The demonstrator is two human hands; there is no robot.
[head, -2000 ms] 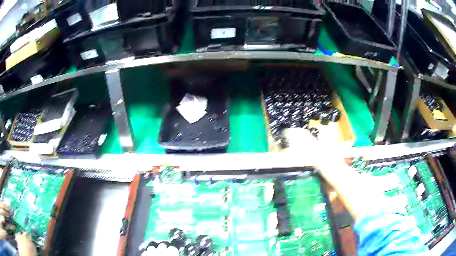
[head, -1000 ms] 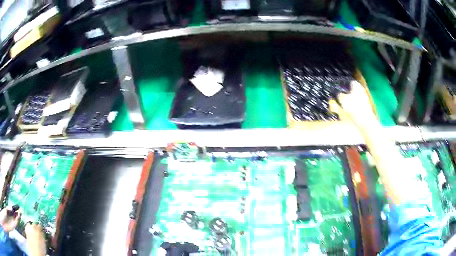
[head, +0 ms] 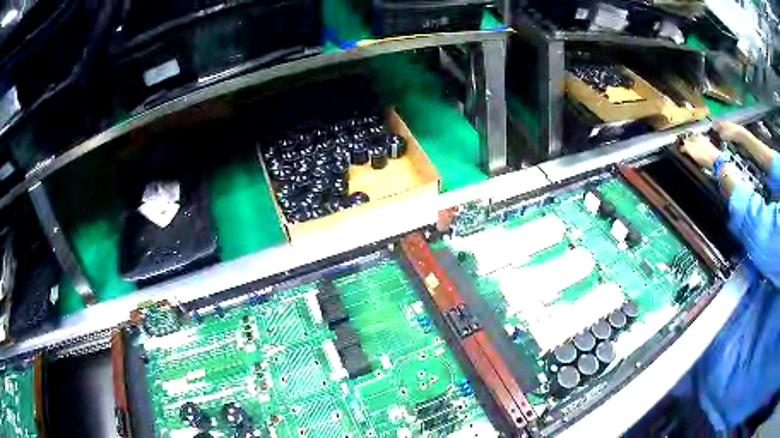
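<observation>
Neither my left hand nor my right hand is in the picture. A green circuit board (head: 291, 364) lies nearest in front, its near edge cut off. It bears a black block column (head: 349, 349) and a few dark round capacitors (head: 233, 414) at the bottom edge. To its right, a second green board (head: 560, 205) carries long white parts (head: 547, 278) and several grey-topped capacitors (head: 584, 342) at its near side. A tan carton (head: 389, 192) on the shelf holds many black capacitors (head: 312, 162), with bare cardboard showing at its front right.
Reddish-brown carrier bars (head: 457, 316) run between the boards. A metal rail (head: 257, 257) fronts the shelf. A black bin (head: 171, 244) holds crumpled white paper. Another carton (head: 629, 107) stands farther right. A neighbouring worker in a blue smock (head: 753, 222) has both hands over the line at far right.
The view has turned to the right, so the carton and board sit farther left. My right hand, earlier at the carton, has left the picture. The hands at lower left are out of view.
</observation>
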